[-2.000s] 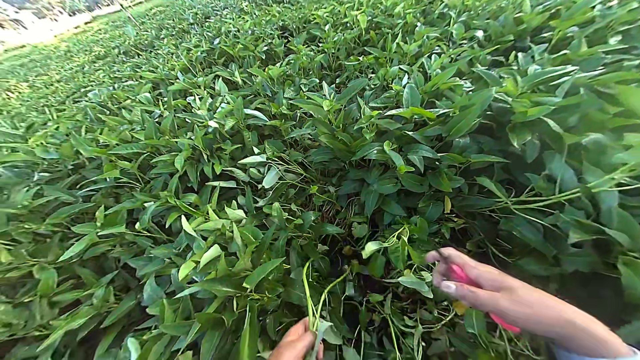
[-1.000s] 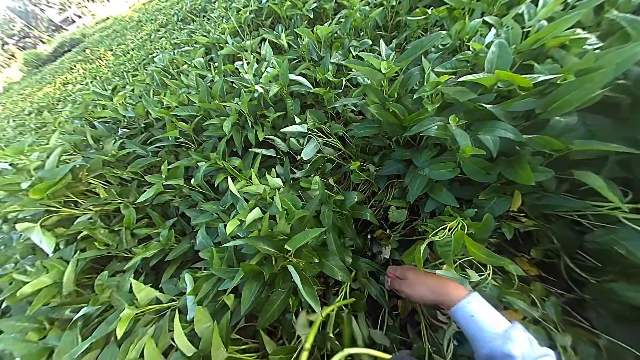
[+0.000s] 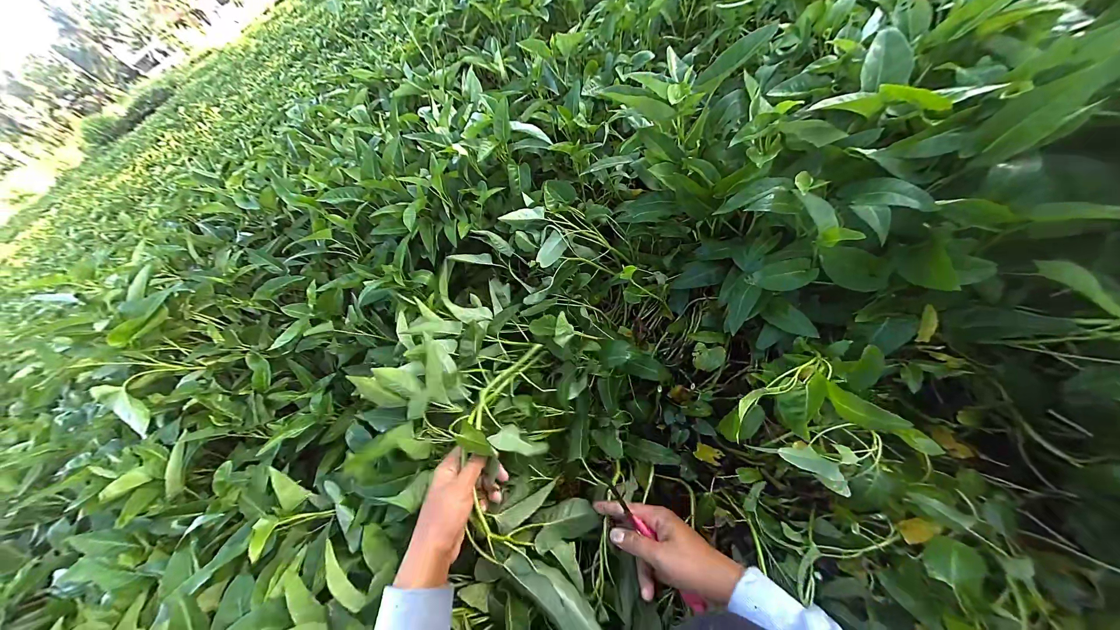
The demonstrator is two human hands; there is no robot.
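Near the bottom centre, my left hand [image 3: 457,499] is closed around several green leafy stems [image 3: 503,382], whose cut-looking ends point up and to the right. Leaves hang from the bunch above and below the fist. To its right, my right hand [image 3: 678,553] grips a knife with a pink handle [image 3: 643,528]; its short dark blade points up and left among thin stems. Most of the blade's edge and the fingertips are partly hidden by the hand and foliage.
Dense long-leaved green plants [image 3: 350,210] surround both hands. Right of centre is a darker gap with bare stems and some yellow leaves [image 3: 707,453]. Loose bent stems [image 3: 818,376] lie over the growth at right. Trees [image 3: 96,52] stand far off at upper left.
My left hand, out of view one second ago, is back in view with a leafy bunch. My right hand is lower in the view, and the pink handle shows again.
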